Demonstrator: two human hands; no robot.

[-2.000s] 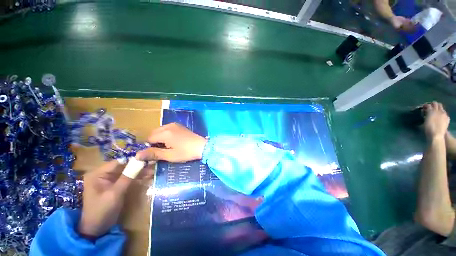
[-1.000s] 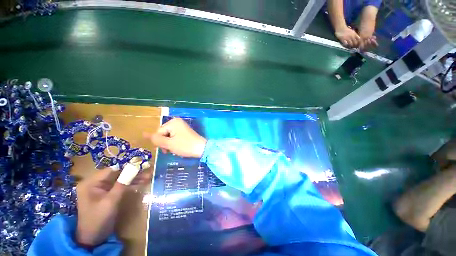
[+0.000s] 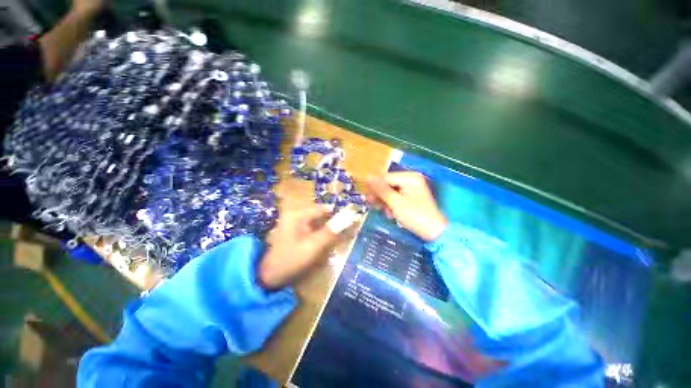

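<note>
A linked strip of blue circuit boards [image 3: 333,180] with ring-like cut-outs and a pale lead wire lies over the tan board [image 3: 364,148]. My left hand [image 3: 303,231], with a white wrap on a finger, holds the strip's near end in its fingertips. My right hand [image 3: 409,203] is just right of the strip, fingers curled; blur hides whether its fingertips hold anything. A round pale end piece [image 3: 299,79] on a wire stands out above the strip. A large tangled pile of wired boards [image 3: 151,136] fills the left.
The glossy printed mat [image 3: 394,326] lies under my right forearm. The green surface [image 3: 409,83] runs behind, with a pale rail [image 3: 530,32] at its far edge. Another person's arm [image 3: 64,34] is at the top left, beyond the pile. Boxes [image 3: 30,254] stand at the lower left.
The view has swung left, so the pile shows more fully and everything sits farther right. My left hand still holds the strip. My right hand stays close to it.
</note>
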